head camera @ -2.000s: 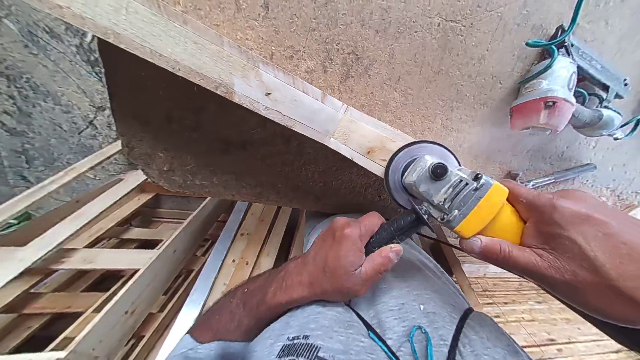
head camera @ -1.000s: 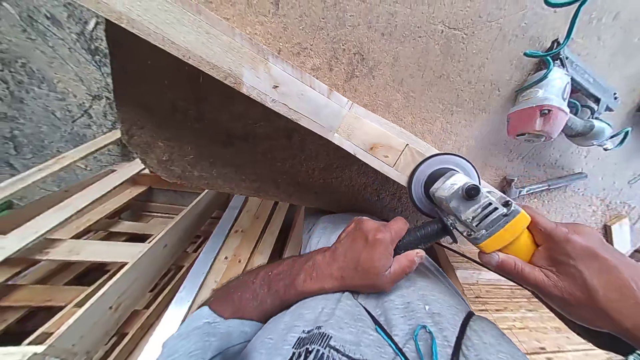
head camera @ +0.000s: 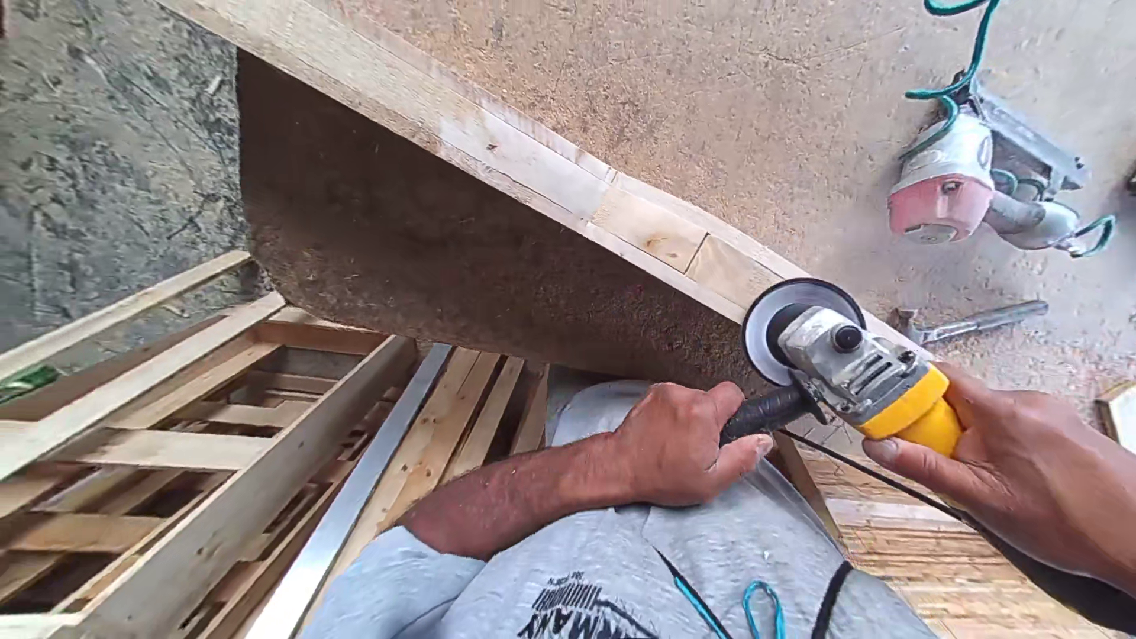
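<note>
My left hand (head camera: 679,439) grips the black side handle of a yellow angle grinder (head camera: 865,373). Wrapped round the grinder's yellow body is my right hand (head camera: 1021,461). The round sanding disc (head camera: 794,328) lies over the right part of a long, pale wooden piece (head camera: 524,169) joined from several blocks. Whether the disc touches the wood cannot be told. The wooden piece runs diagonally along the near side of a dusty board surface, from upper left to the right.
A red and grey power tool (head camera: 945,195) with a green cord lies at upper right. Below it rests a hammer (head camera: 985,321). Slatted wooden frames (head camera: 231,497) and a metal straightedge (head camera: 355,506) stand at lower left. The grinder's black cord (head camera: 879,475) passes under my right hand.
Between the first and second frames, the grinder moved right along the wooden piece with both hands on it. Since then its position over the wood has changed little.
</note>
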